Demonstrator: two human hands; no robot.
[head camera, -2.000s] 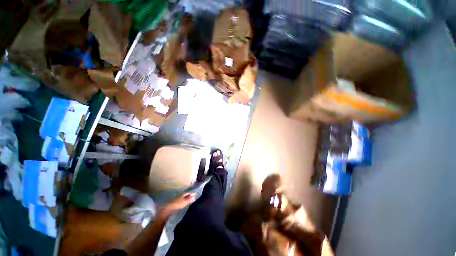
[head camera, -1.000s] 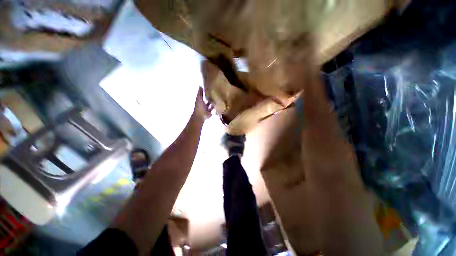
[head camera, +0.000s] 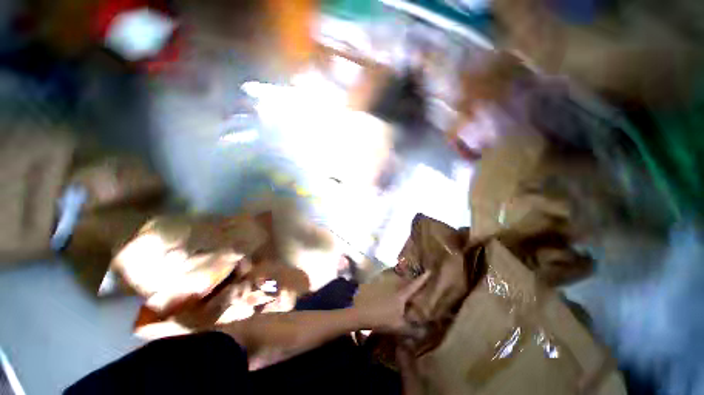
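Observation:
My left hand (head camera: 390, 310) reaches in from the lower left. Its fingers are closed on crumpled brown kraft paper (head camera: 440, 258). The paper lies against a large brown paper or cardboard piece (head camera: 502, 316) with shiny, tape-like patches at the lower right. A small skin-coloured part shows below my left hand at the bottom edge. It may be my right hand or forearm, but its fingers cannot be made out. The picture is blurred.
More crumpled brown paper (head camera: 181, 266) lies at the lower left. Bright white sheets (head camera: 332, 146) lie beyond my hand. A blurred red thing with a white top (head camera: 139, 35) is at the upper left. Blurred brown material lies at the upper right.
The view has swung round sharply. My left hand was reaching at the edge of the brown paper and now grips it. The right arm, earlier stretched towards the paper, no longer shows clearly.

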